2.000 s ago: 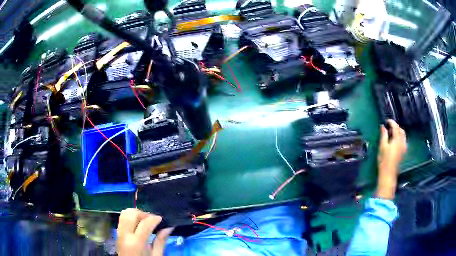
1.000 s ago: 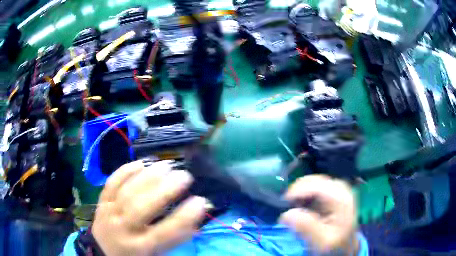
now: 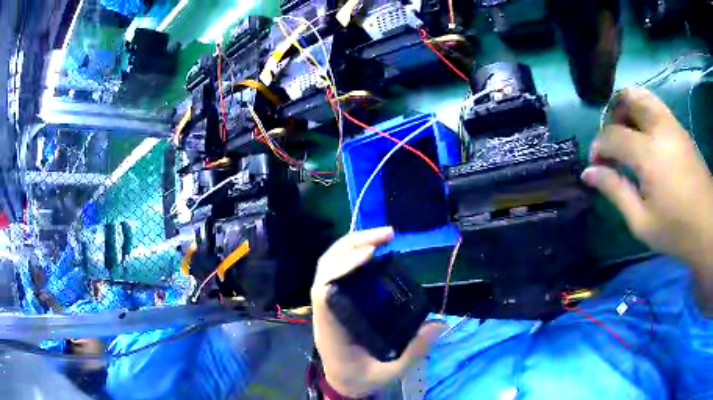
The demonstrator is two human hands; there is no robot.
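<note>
My left hand (image 3: 344, 312) is shut on a flat black cover (image 3: 379, 303), held tilted just in front of the blue screw bin (image 3: 362, 176). The bin has dark contents. My right hand (image 3: 657, 168) is to the right of the nearest black module (image 3: 508, 234), fingers bent and apart. No object can be seen in it. The module lies on the green mat, with a lens barrel (image 3: 503, 80) at its far end and a red and white wire across the bin beside it.
More black modules (image 3: 246, 258) with loose wires and orange strips stand left and behind. A dark screwdriver (image 3: 590, 51) hangs at the upper right. People in blue clothes (image 3: 176, 363) are at the lower left, behind a metal rail (image 3: 117, 322).
The view has swung left. Earlier my right hand reached the black pieces at right, then both hands were at a black piece; now only my left hand holds the cover, and my right hand is apart.
</note>
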